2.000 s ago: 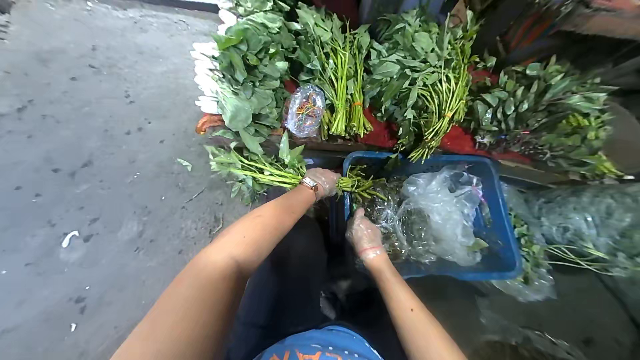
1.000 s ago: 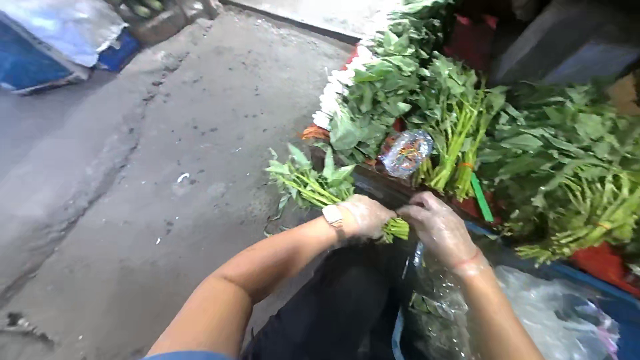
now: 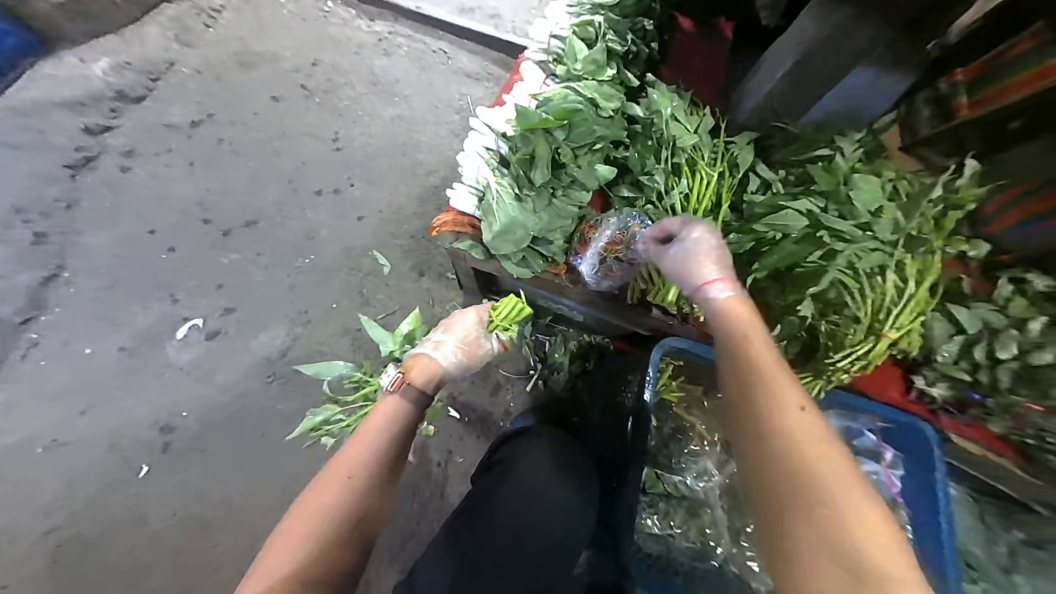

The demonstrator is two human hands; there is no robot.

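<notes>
My left hand (image 3: 460, 340), in a clear plastic glove with a watch at the wrist, is closed around a bunch of leafy green stems (image 3: 510, 315). The cut ends stick out beyond the thumb, and the leaves hang out on the left, over the ground. My right hand (image 3: 689, 252), gloved too, has its fingertips pinched together at the edge of a clear plastic bag of colored rubber bands (image 3: 609, 247). Whether a band is between those fingers cannot be told. The bag lies at the stall's front edge, beside leafy greens with white stalks (image 3: 544, 169).
Tied bunches of long-stemmed greens (image 3: 866, 256) cover the stall to the right. A blue plastic crate (image 3: 928, 470) with clear plastic and stems stands below it, under my right forearm. Concrete ground (image 3: 206, 272) with leaf scraps spreads at left.
My right hand has left the bunch beside my left hand and reached up to the bag of rubber bands. My left hand still holds the stems. The view has shifted.
</notes>
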